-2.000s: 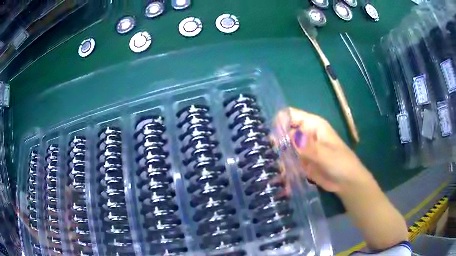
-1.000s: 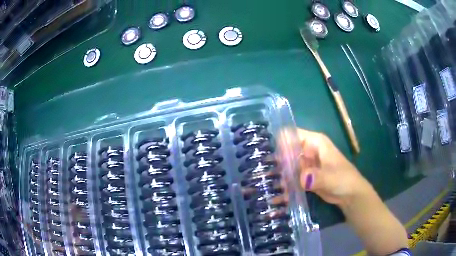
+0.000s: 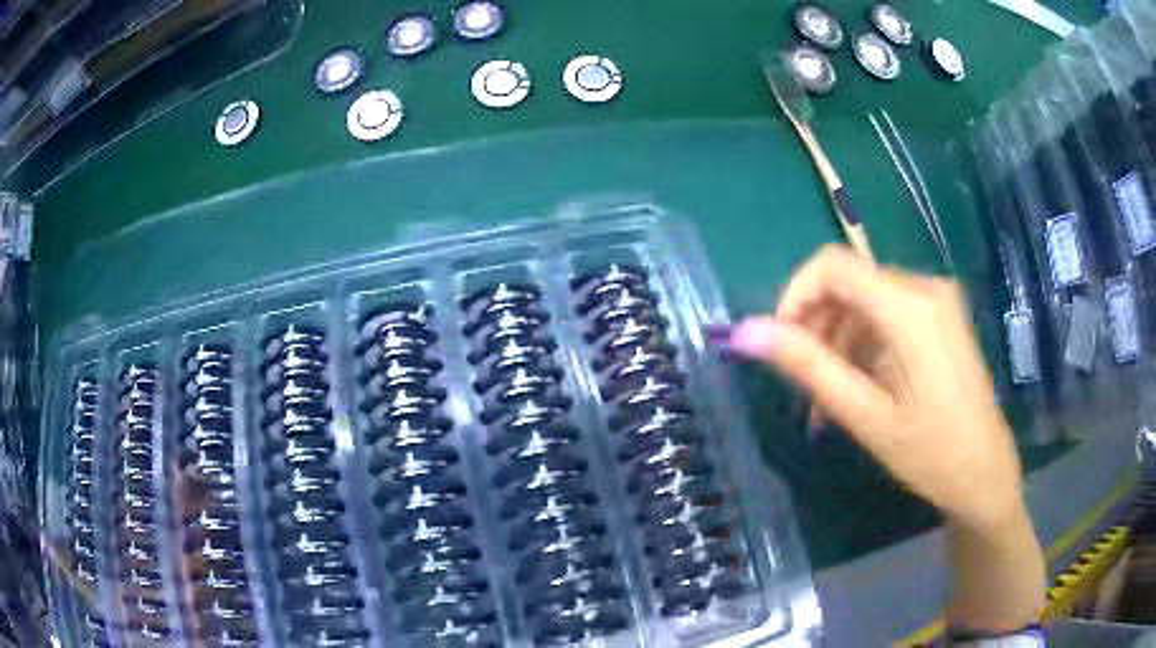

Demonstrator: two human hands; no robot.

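A large clear tray (image 3: 472,418) fills the lower left and middle. Its long channels hold tight rows of dark round parts (image 3: 552,506) with silver centres. My right hand (image 3: 894,367) is just right of the tray, slightly blurred. Its thumb points left at the tray's right edge, the other fingers are curled, and nothing shows in it. I cannot tell whether the thumb tip touches the rim. A faint skin-toned patch shows through the tray's left part; it may be my left hand, but its shape and grip are hidden.
Loose round parts (image 3: 502,84) lie beyond the tray on the green mat (image 3: 685,152), with another cluster (image 3: 875,53) at upper right. A wooden brush (image 3: 824,171) and tweezers (image 3: 910,177) lie right of centre. Stacked labelled trays (image 3: 1062,247) stand at right, more clear plastic at upper left.
My right hand has come off the tray's right edge and moved up and right, over the brush handle's lower end. The tray's far edge sits slightly higher in view than a second ago.
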